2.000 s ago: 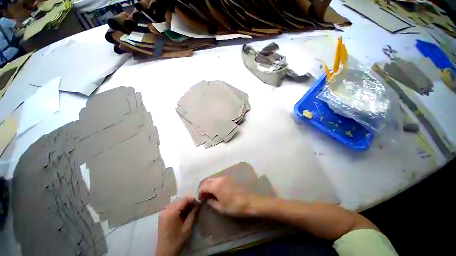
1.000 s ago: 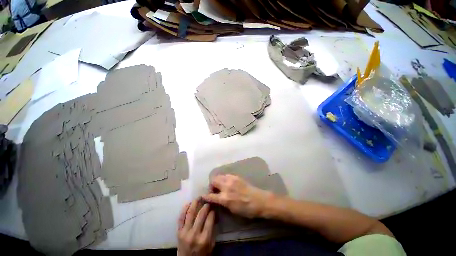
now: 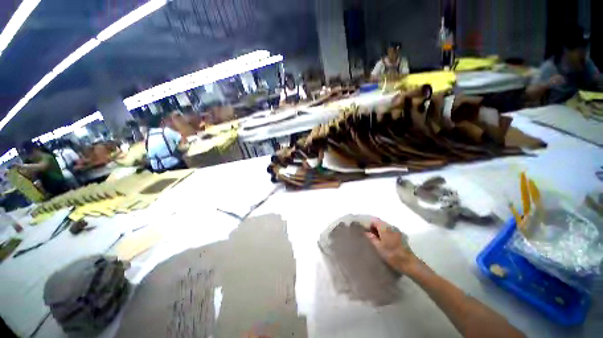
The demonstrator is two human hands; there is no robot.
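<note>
My right hand [image 3: 390, 245] reaches forward and pinches the top edge of a darker grey-taupe cut panel [image 3: 363, 267]. The panel is blurred and lies over or just above the roundish finished pile [image 3: 334, 228], whose paler edge shows around it; whether they touch I cannot tell. Waiting panels [image 3: 258, 264] lie in two overlapping rows to the left. A small blurred skin-toned patch at the bottom edge, over these panels, may be my left hand [image 3: 261, 332]; its fingers cannot be made out.
A blue tray [image 3: 529, 294] with yellow-orange sticks [image 3: 525, 198] and a plastic-covered bowl [image 3: 562, 241] stands at right. A crumpled scrap roll [image 3: 430, 201] and brown leather parts [image 3: 397, 142] lie beyond the pile. A dark grey bundle [image 3: 86, 294] is at left. Several people are at tables behind.
The view has tilted up. My right hand has moved from the near work sheet forward to the pile with a panel. My left hand has left the work spot and is almost out of view.
</note>
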